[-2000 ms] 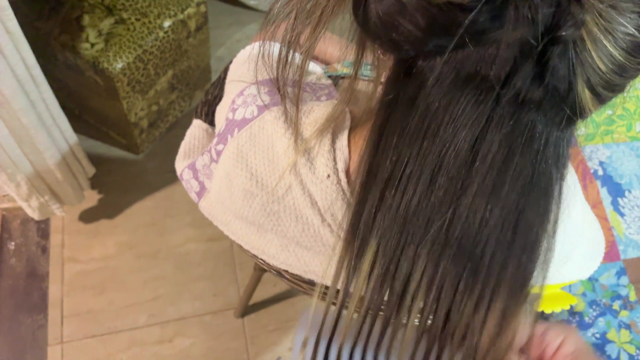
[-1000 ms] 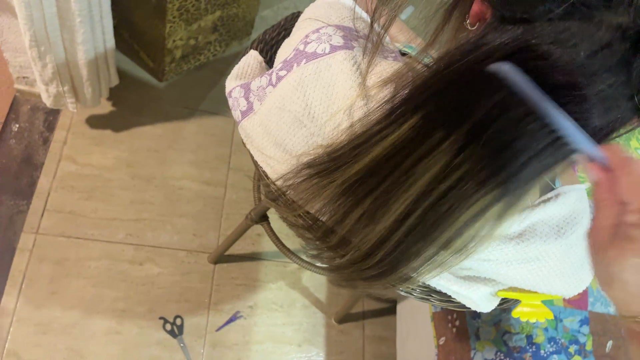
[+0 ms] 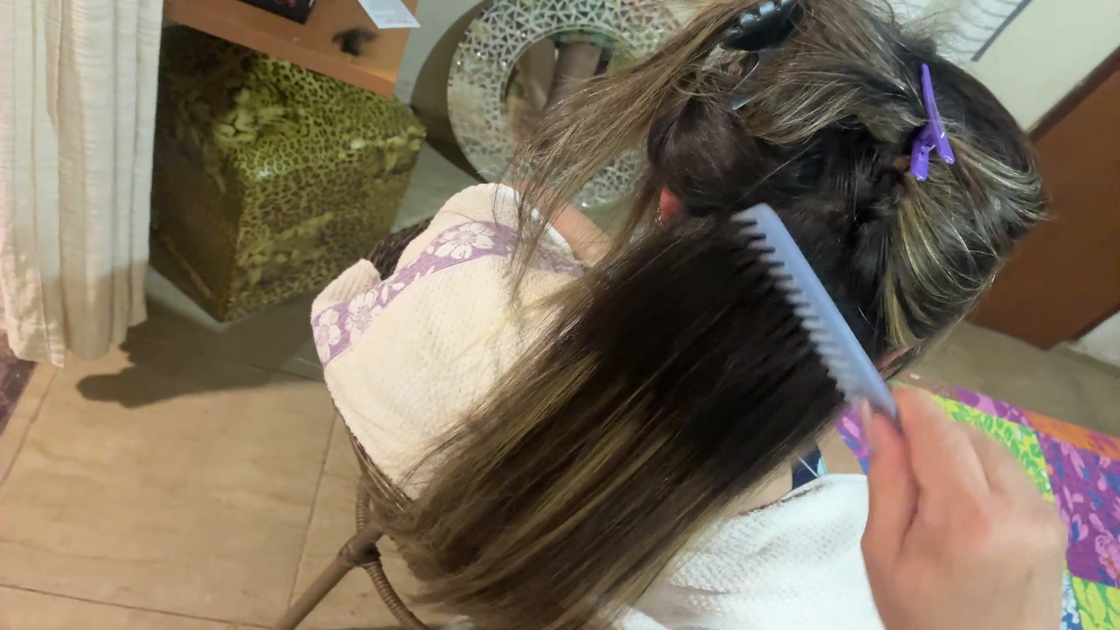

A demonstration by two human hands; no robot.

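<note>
My right hand (image 3: 962, 516), at the lower right, grips a pale blue wide-tooth comb (image 3: 814, 306). The comb's teeth are in the upper part of a seated person's long, dark, streaked hair (image 3: 612, 394), just below the pinned-up sections. A purple hair clip (image 3: 931, 131) holds hair at the back of the head, and a black claw clip (image 3: 761, 22) sits near the top. The loose hair spreads down and left over a cream towel (image 3: 437, 332) with a purple floral band on the person's shoulders. My left hand is not in view.
The person sits on a wicker chair (image 3: 363, 547) over a tiled floor (image 3: 157, 490). A leopard-print box (image 3: 280, 192) stands at the upper left below an orange-brown shelf (image 3: 289, 35), beside a pale curtain (image 3: 79, 175). Behind are a round mosaic mirror (image 3: 481, 96) and, at right, a colourful floral cloth (image 3: 1085, 490).
The comb was raised over the hair a second ago; now its teeth are against the hair near the head. The view has tilted up, bringing the mirror and clips into sight.
</note>
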